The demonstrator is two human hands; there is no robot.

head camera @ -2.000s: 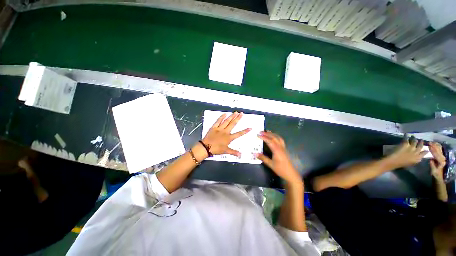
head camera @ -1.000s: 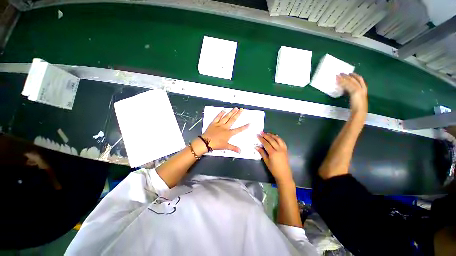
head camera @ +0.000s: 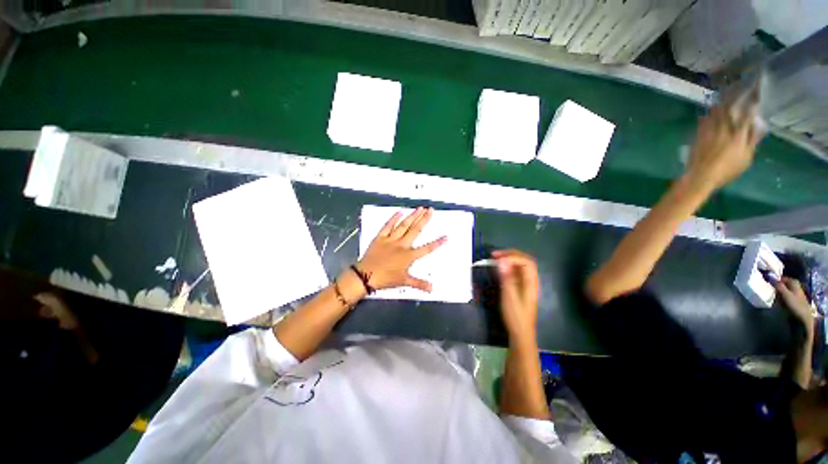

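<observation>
A white label sheet lies on the dark bench in front of me. My left hand lies flat on it, palm down with fingers spread, holding nothing. My right hand is just off the sheet's right edge, with thumb and fingertips pinched on a thin white strip that reaches back toward the sheet; it looks like a label, seen almost edge-on. A second blank white sheet lies tilted to the left of the working sheet.
Three white product boxes, one of them here, sit on the green conveyor belt beyond the metal rail. A white box stands at far left. A neighbour's arm reaches over the belt; an open box is at right.
My right hand has lifted off the sheet and moved slightly right with the thin strip. My left hand stays flat. The belt boxes have shifted left. The neighbour's hand has left a box and moved right.
</observation>
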